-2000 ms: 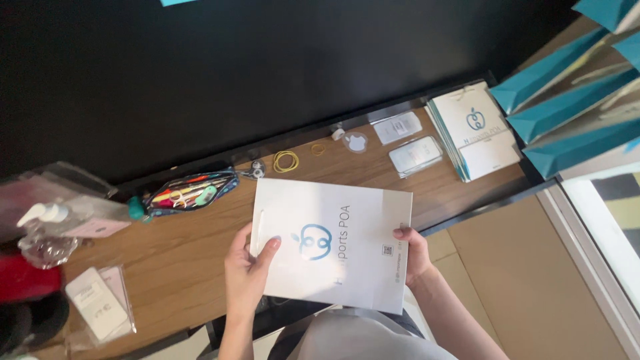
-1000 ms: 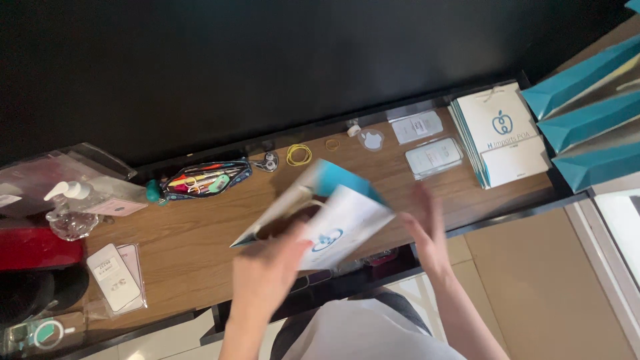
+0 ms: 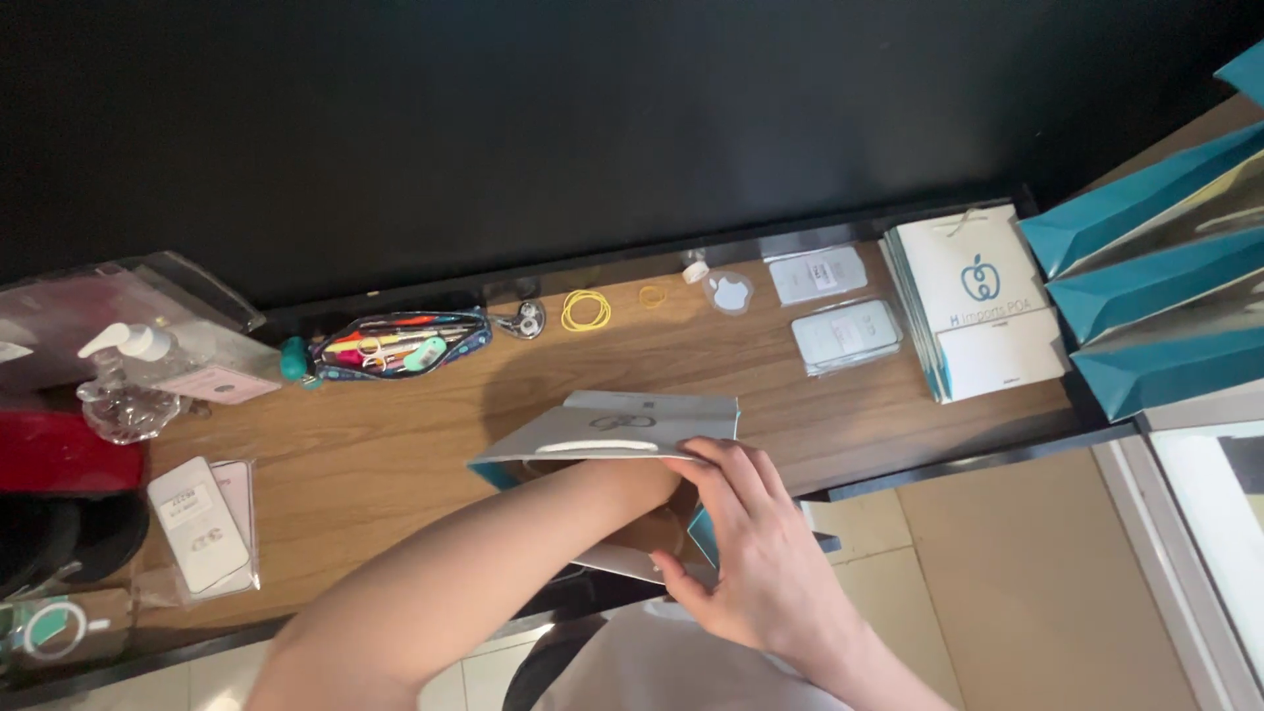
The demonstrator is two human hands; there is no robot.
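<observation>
A white paper gift bag [image 3: 583, 429] with teal side panels and a white cord handle stands spread at its mouth near the desk's front edge. My left forearm reaches into it; only the wrist and the start of my left hand [image 3: 642, 484] show, and the fingers are hidden inside. My right hand [image 3: 746, 538] grips the bag's right side, its fingers over the printed panel's rim and its thumb toward the near panel. Further right lies a stack of flat white paper bags [image 3: 997, 267] with a blue apple-shaped print.
Teal-sided bags [image 3: 1165, 296] stand at the right. Packaged screen protectors [image 3: 847, 336], yellow rubber bands [image 3: 587, 310] and a full pencil case [image 3: 400, 346] lie along the back. A clear pump bottle [image 3: 128, 395] and a white package [image 3: 197, 523] are at the left. A dark panel rises behind.
The bag, flat in both hands two seconds ago, is now spread at its mouth. My left hand has gone inside it, and my right hand has taken hold of its side.
</observation>
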